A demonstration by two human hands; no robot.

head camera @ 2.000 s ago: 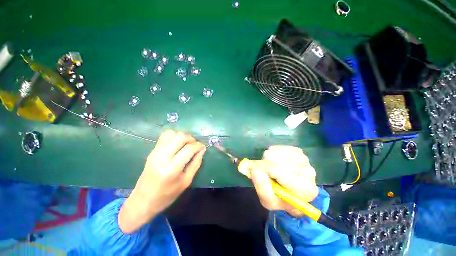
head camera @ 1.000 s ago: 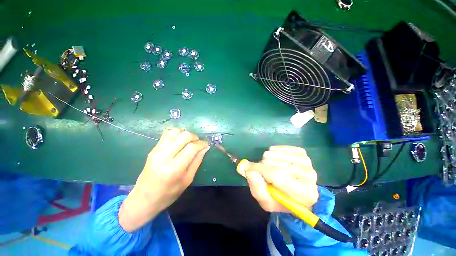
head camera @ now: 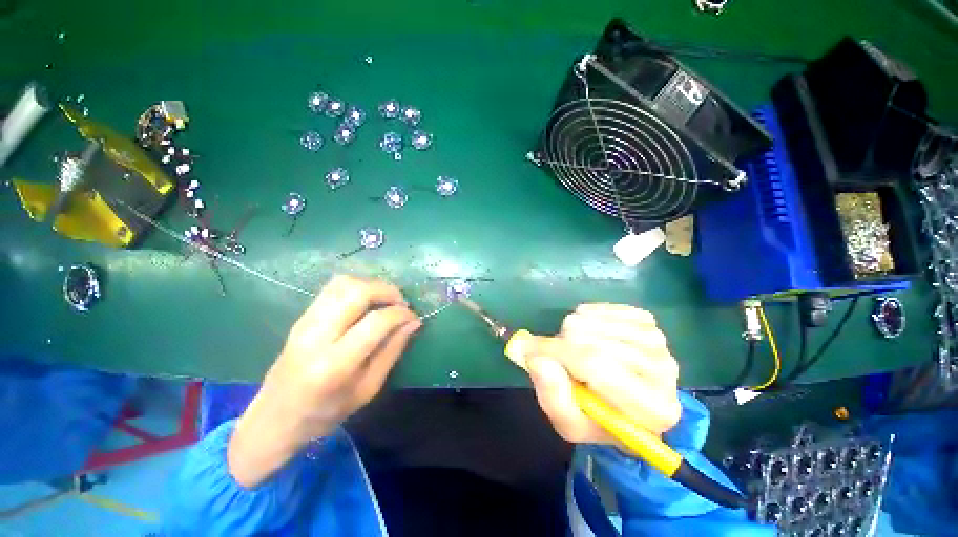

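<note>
My left hand [head camera: 331,362] is shut on a thin silvery solder wire [head camera: 268,277], which runs from the yellow-sided reel stand [head camera: 97,217] at the left. The wire's short free end points to a small round board [head camera: 458,288] on the green bench near its front edge. My right hand [head camera: 609,372] holds the yellow soldering iron [head camera: 627,430] like a pen. Its metal tip is at the board; whether it touches is too small to tell. Several more small round boards [head camera: 395,196] lie loose mid-bench, some with thin dark leads.
A black fan [head camera: 611,157] with a round grille stands right of centre, beside the blue soldering station [head camera: 735,246] with its black iron holder [head camera: 856,110]. White bits and thin leads [head camera: 202,239] lie by the reel stand. Round housings [head camera: 82,286] sit on the bench. A clear blister tray [head camera: 819,482] is lower right.
My left hand has moved slightly left and back from the board, and more solder wire shows between its fingertips and the board. The iron tip stays at the board. The view has shifted slightly.
</note>
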